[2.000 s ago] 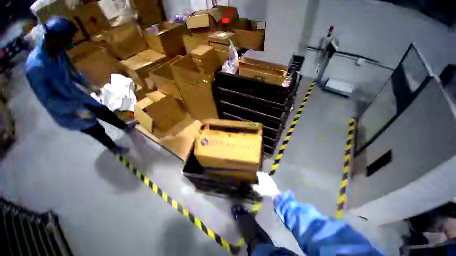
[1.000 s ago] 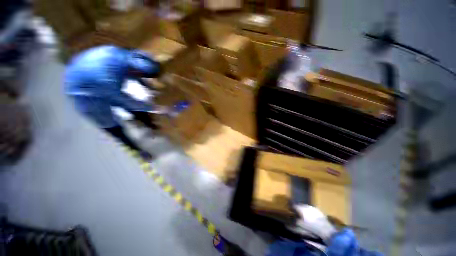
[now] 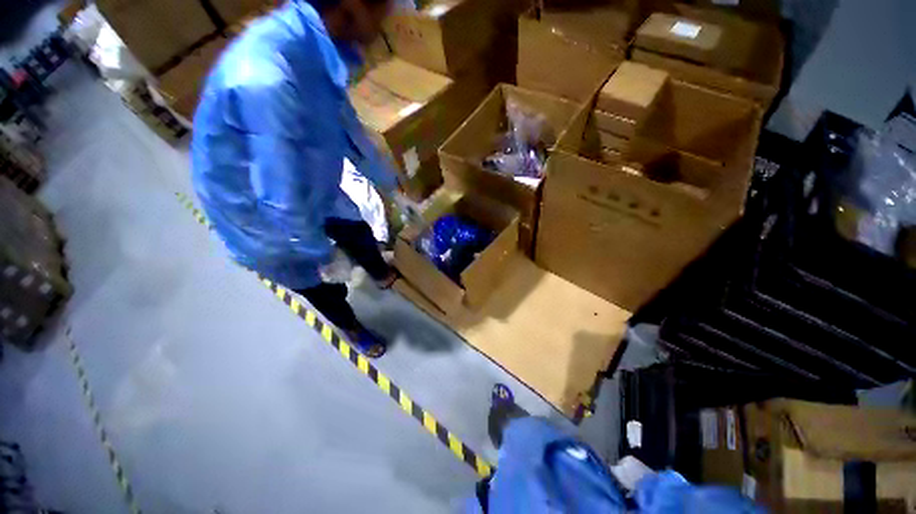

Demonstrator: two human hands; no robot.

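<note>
A white-gloved hand, which looks like my right hand (image 3: 631, 472), shows small and partly hidden between blue cloth at the bottom edge. Its fingers and anything in it cannot be made out. My left hand is not in view. At the lower right, a brown carton (image 3: 844, 432) with a dark strip on it stands beside black crates (image 3: 653, 407), cut off by the frame edge. Ahead, a small open carton (image 3: 492, 269) holds shiny blue bagged material (image 3: 457, 241).
A person in a blue coat (image 3: 271, 151) leans by the small carton. A flat cardboard sheet (image 3: 547, 331) lies before a large open carton (image 3: 633, 226). Black crates are stacked at right. Yellow-black tape (image 3: 387, 387) crosses the floor; more cartons stand behind.
The view has turned left and come closer to the cartons. The carton my right hand was at has moved to the lower right edge. The other person appears larger and more upright.
</note>
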